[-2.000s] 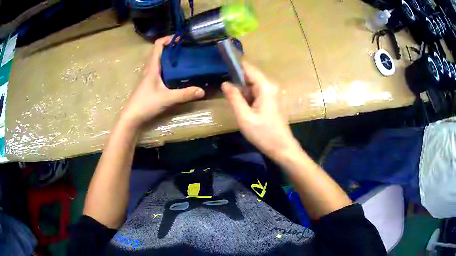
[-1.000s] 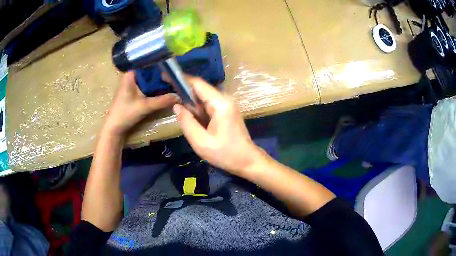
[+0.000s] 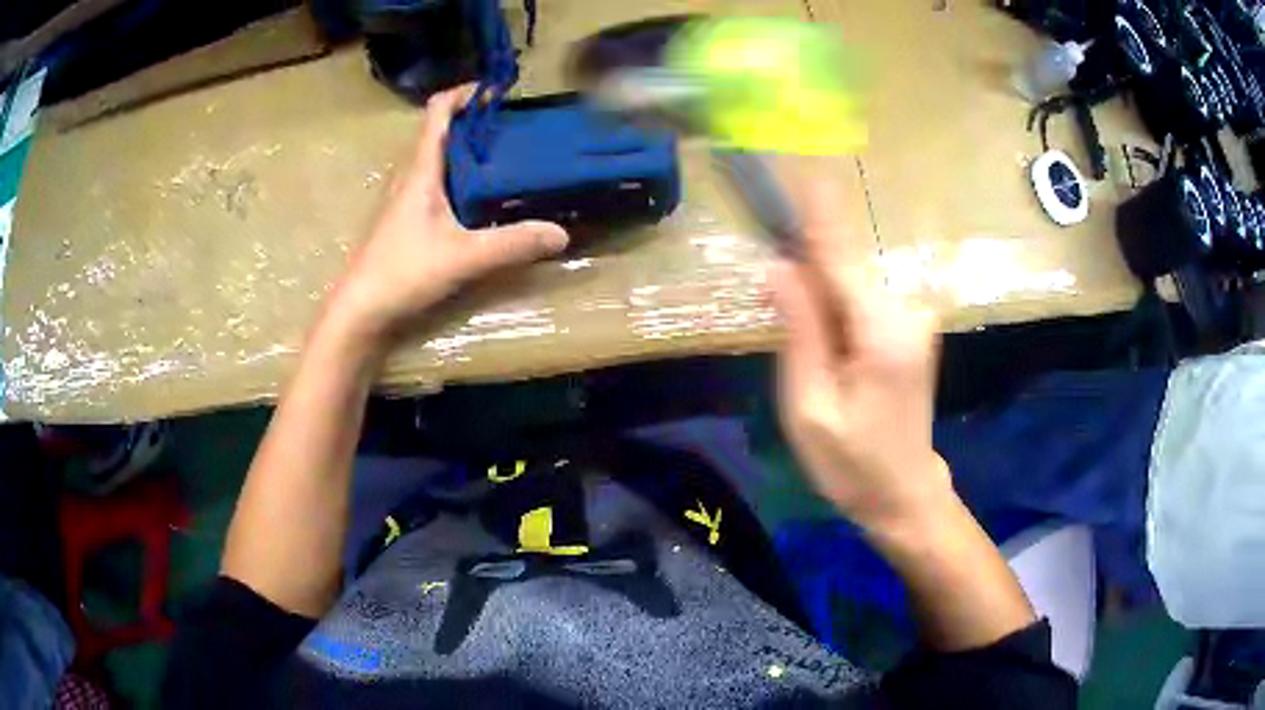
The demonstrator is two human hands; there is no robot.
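A dark blue speaker body [image 3: 562, 160] lies on its side on the film-covered bench. My left hand [image 3: 430, 257] holds its left end, thumb along the near side and fingers at the far left. A dark blue cord [image 3: 482, 122] hangs at that end. My right hand [image 3: 853, 375] is closed around the handle of a soft-face mallet [image 3: 763, 83]. The mallet head is blurred, raised to the right of the speaker and apart from it, its yellow-green face pointing right. Its grip is mostly hidden in my hand.
Another dark blue speaker [image 3: 416, 49] stands beyond the left hand. At right lie a white-ringed disc [image 3: 1060, 187], a translucent bottle [image 3: 1050, 70] and massed black speaker units [image 3: 1204, 201]. The bench's near edge runs before me. A person's pale clothing [image 3: 1218, 486] shows at far right.
The mallet has moved from over the speaker out to the right with my right hand. My left hand and the speaker have shifted slightly up and right in view since one second ago.
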